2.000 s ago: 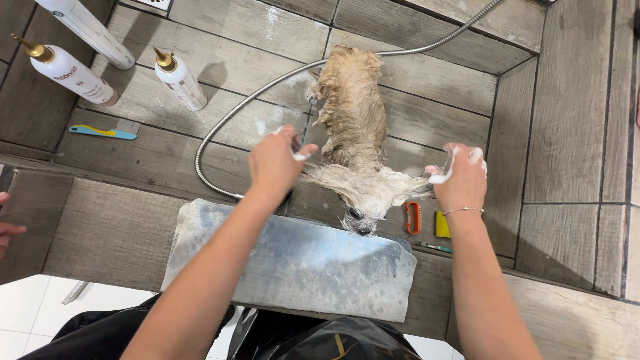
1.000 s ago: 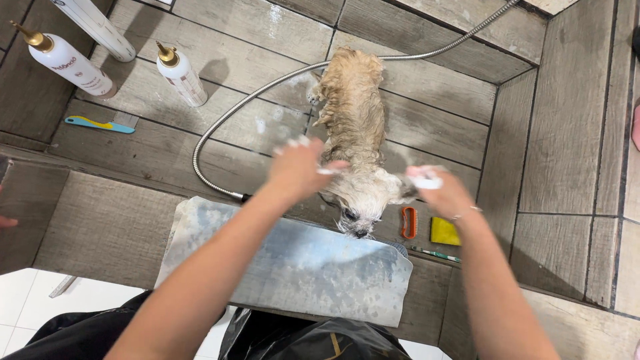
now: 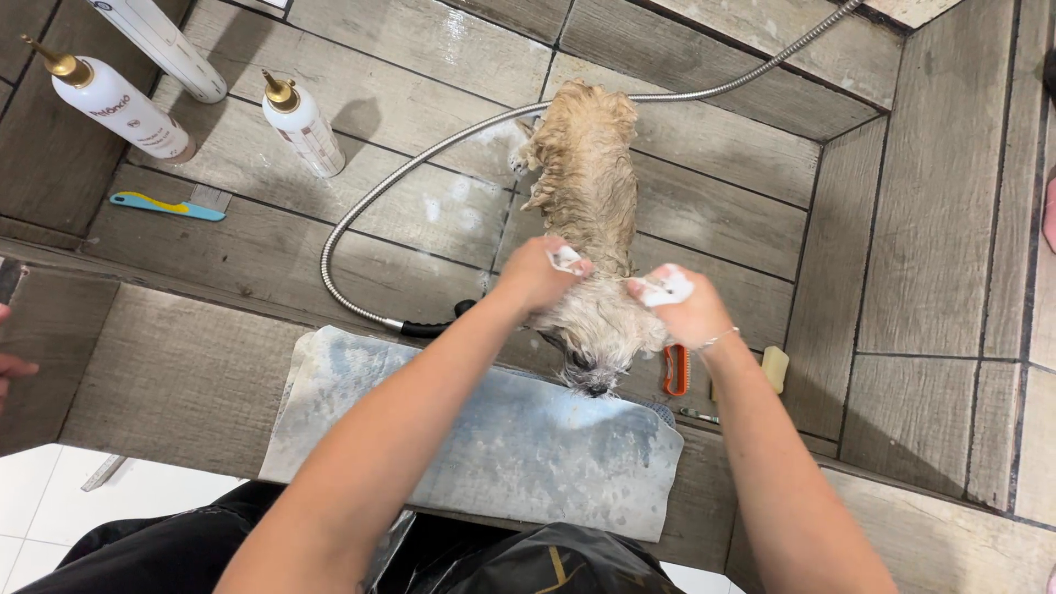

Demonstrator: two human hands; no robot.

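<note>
A small wet tan dog point(image 3: 590, 190) stands in the wood-look tiled basin, its pale head low over the near edge. My left hand point(image 3: 544, 276), with white foam on it, rests on the left side of the dog's neck. On the right side, my right hand point(image 3: 681, 297) touches the fur behind the head, with foam over its thumb and fingers. The fingertips of both hands are partly hidden, so their grip on the fur does not show. Below the dog's muzzle a damp blue-grey cloth point(image 3: 495, 445) covers the basin's ledge.
Bottles point(image 3: 124, 111) with gold nozzles stand at the left, near a blue and yellow comb point(image 3: 167, 205). A metal shower hose point(image 3: 412, 169) curves around the dog's left. An orange brush point(image 3: 676, 370), a pale yellow block point(image 3: 774, 369) and a toothbrush point(image 3: 700, 415) lie right. Another person's hand point(image 3: 12, 367) shows far left.
Both hands have moved from the outstretched ears, held out to each side two seconds ago, inward to the back of the dog's head and neck.
</note>
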